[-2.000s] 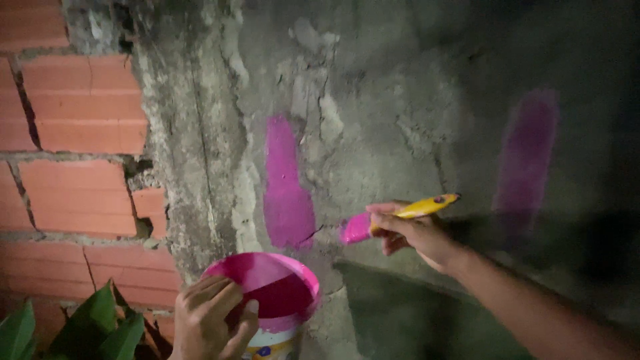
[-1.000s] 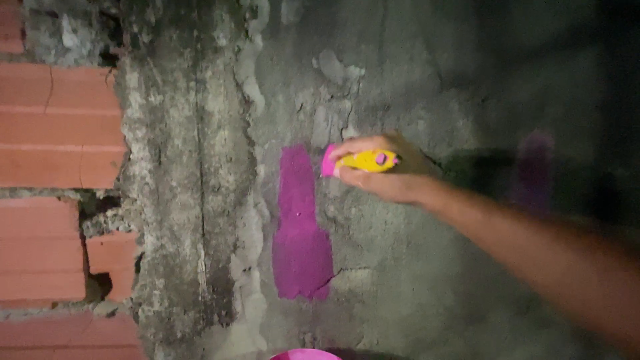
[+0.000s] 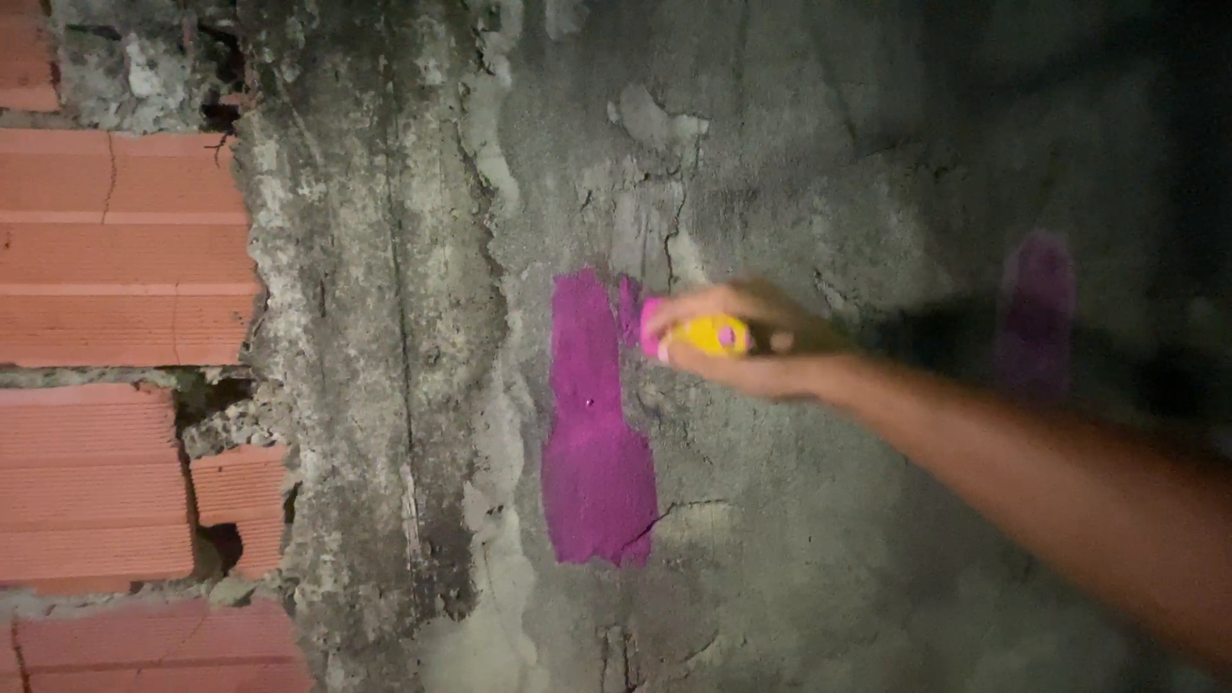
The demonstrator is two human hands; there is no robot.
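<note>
My right hand (image 3: 770, 337) is closed around the yellow handle of a paintbrush (image 3: 707, 336), and its pink bristles are at the rough cement-plastered wall (image 3: 818, 539). Just left of the bristles is a thin, short streak of purple paint (image 3: 628, 308). Beside that streak runs a taller upright patch of magenta-purple paint (image 3: 597, 481), narrow above and wider below. The hand is slightly blurred. My left hand is out of view, and so is the paint bucket.
Orange hollow clay bricks (image 3: 115, 250) with broken mortar gaps are exposed on the left, bordered by a strip of rough stained mortar (image 3: 356, 289). Farther right on the wall, partly in shadow, is another purple paint patch (image 3: 1038, 318).
My right hand has moved the brush up from beside the patch's lower end, and a thin purple streak now shows beside its upper part. The left hand and bucket have left view as the view shifted.
</note>
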